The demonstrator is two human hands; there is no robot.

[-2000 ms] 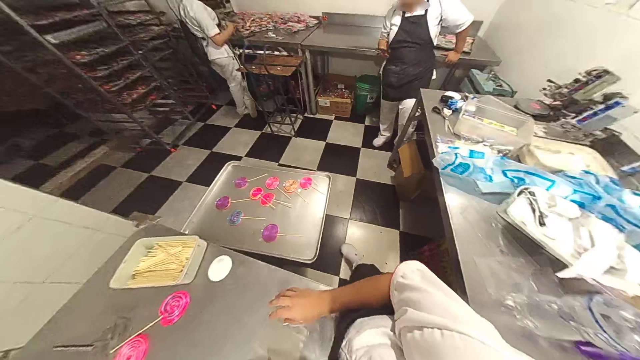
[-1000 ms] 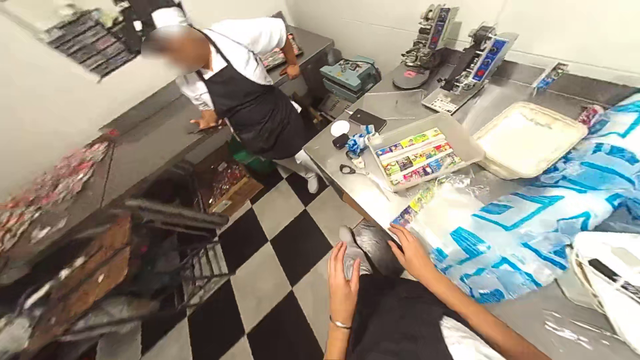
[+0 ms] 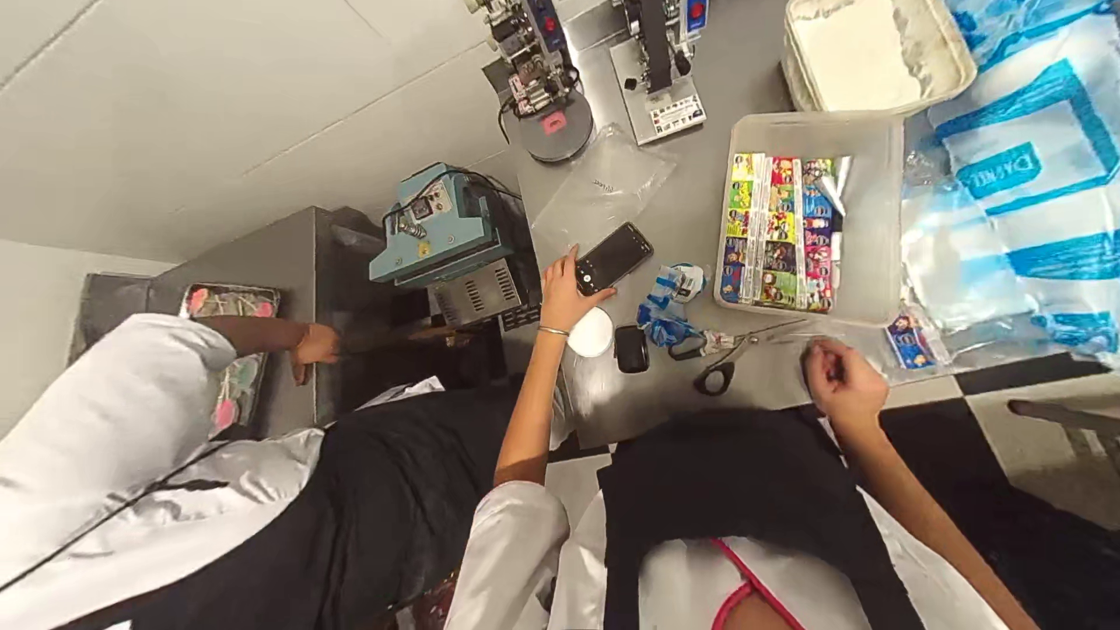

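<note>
My left hand (image 3: pixel 567 293), with a thin bracelet at the wrist, has its thumb and fingers spread around the near end of a smartphone (image 3: pixel 615 258) lying on the metal table. Close to that wrist are a white round lid (image 3: pixel 591 332) and a small black case (image 3: pixel 631 349). My right hand (image 3: pixel 844 383) rests with curled fingers at the table's near edge; nothing shows in it. Between the hands lie scissors with black handles (image 3: pixel 717 376) and a crumpled blue and white wrapper (image 3: pixel 668 304). Beyond, a plastic bin (image 3: pixel 878 219) holds strips of colourful labels.
Two bench machines (image 3: pixel 553 122) (image 3: pixel 661 96) stand at the back. A tub of white material (image 3: pixel 954 74) and blue-white plastic bags (image 3: pixel 1032 166) are at the right. At the left, a person in a black apron (image 3: pixel 385 499) stands near a blue machine (image 3: pixel 442 227).
The view has swung from the floor tray to the table. My left hand has moved from near my body to the phone; my right hand has moved right along the table's near edge.
</note>
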